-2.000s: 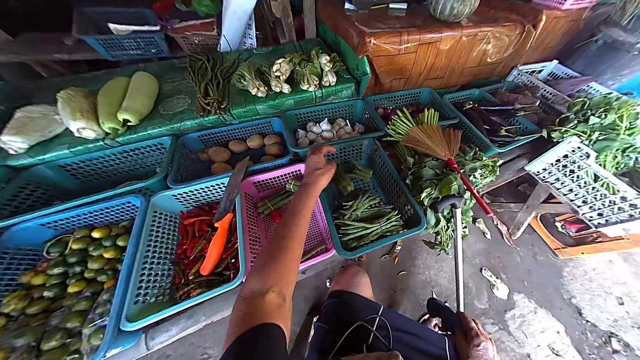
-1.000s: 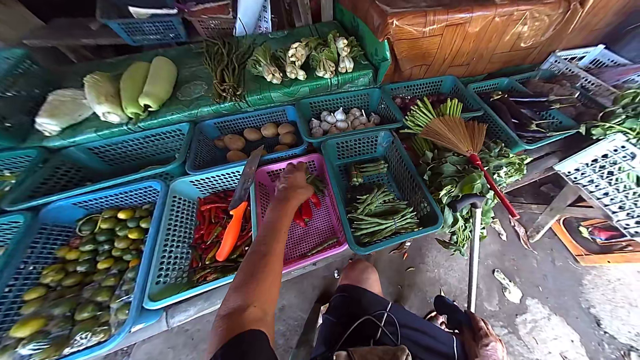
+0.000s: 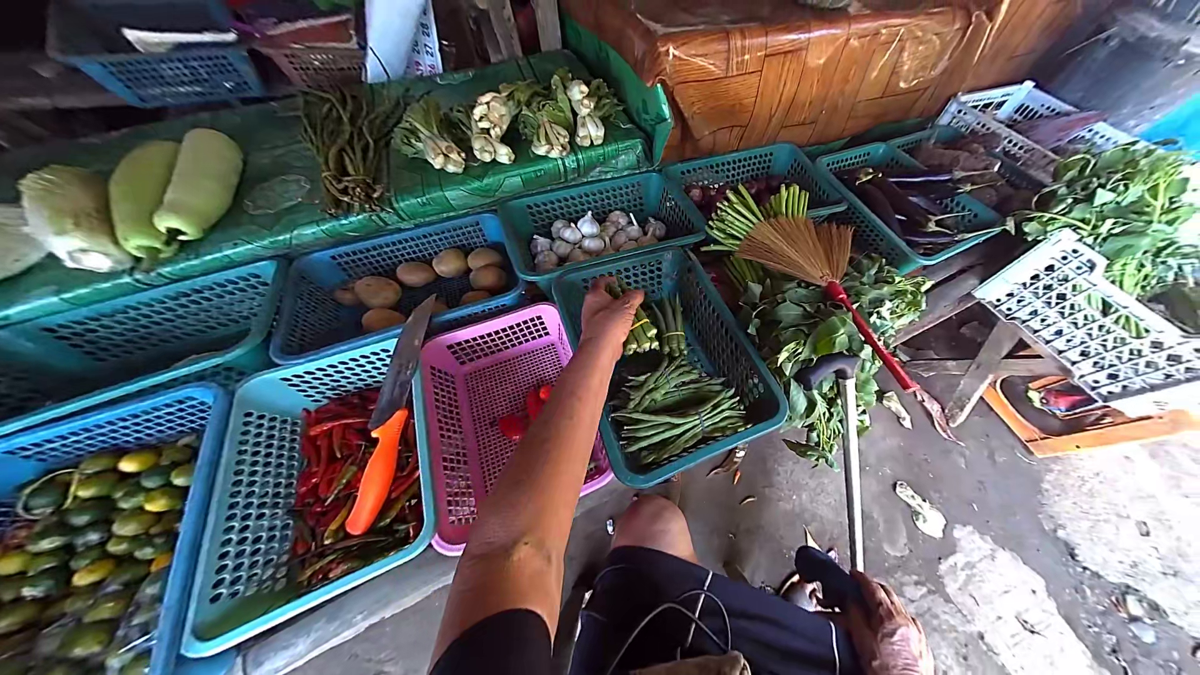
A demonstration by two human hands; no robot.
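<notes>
My left hand [image 3: 611, 314] is in the upper part of a teal basket [image 3: 764, 384], its fingers closed around a banded green vegetable bundle [image 3: 642, 333]. Another bundle [image 3: 670, 323] lies beside it, with loose green beans [image 3: 675, 408] below. My forearm crosses the pink basket [image 3: 469, 403], which holds a few red peppers [image 3: 513, 427]. An orange-handled knife [image 3: 380, 469] lies on red chilies [image 3: 328, 441] in the basket left of that. At the lower right edge my right hand [image 3: 891, 628] is near the shaft of a black-handled cane [image 3: 851, 469]; its grip is unclear.
Potatoes [image 3: 378, 292] and garlic [image 3: 589, 225] fill baskets behind. Small green-yellow fruits [image 3: 103, 516] are at left. To the right are a straw broom [image 3: 797, 248] over leafy greens [image 3: 816, 328], eggplants [image 3: 900, 206] and a tilted white crate [image 3: 1078, 309]. Long pale gourds [image 3: 202, 183] lie on the green cloth.
My left hand has moved right from the pink basket into the teal one. Green bundles seen in the pink basket two seconds ago no longer show there. More bundles show in the teal basket.
</notes>
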